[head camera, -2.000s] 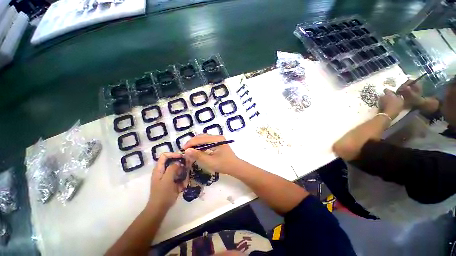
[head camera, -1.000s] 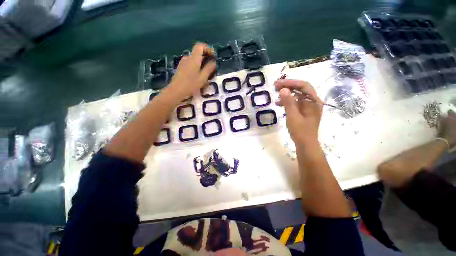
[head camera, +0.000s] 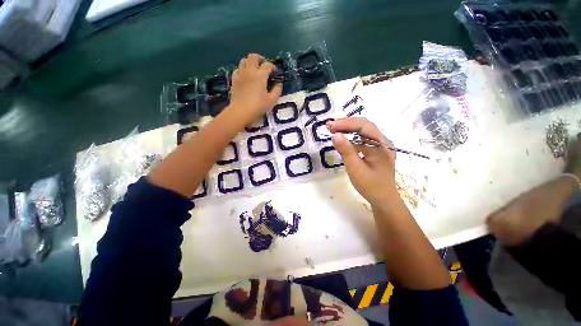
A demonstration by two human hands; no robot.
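My left hand (head camera: pixel 253 84) reaches over the far rows of the clear tray (head camera: pixel 167 102), its fingers on a black frame (head camera: pixel 276 74). Part of that frame is hidden by the fingers. My right hand (head camera: pixel 369 159) holds a slim dark pointed tool (head camera: pixel 411 153) like a pen, above the right edge of the near rows. Black square frames with open centres, such as this one (head camera: pixel 299 164), lie in rows in the tray. My left arm covers some of them. A loose pile of small dark parts (head camera: pixel 269 224) lies nearer to me.
Thin black pieces (head camera: pixel 354 109) and a pale scattered heap (head camera: pixel 413 191) lie right of the tray. Clear bags stand at left (head camera: pixel 95 191) and right (head camera: pixel 443 121). A neighbour's arm (head camera: pixel 532 207), tray (head camera: pixel 525 57) and small-parts pile (head camera: pixel 557 137) are at far right.
My hands have moved apart from their earlier place together near the dark pile. My left hand has gone to the tray's far rows. My right hand, still holding the tool, has moved right.
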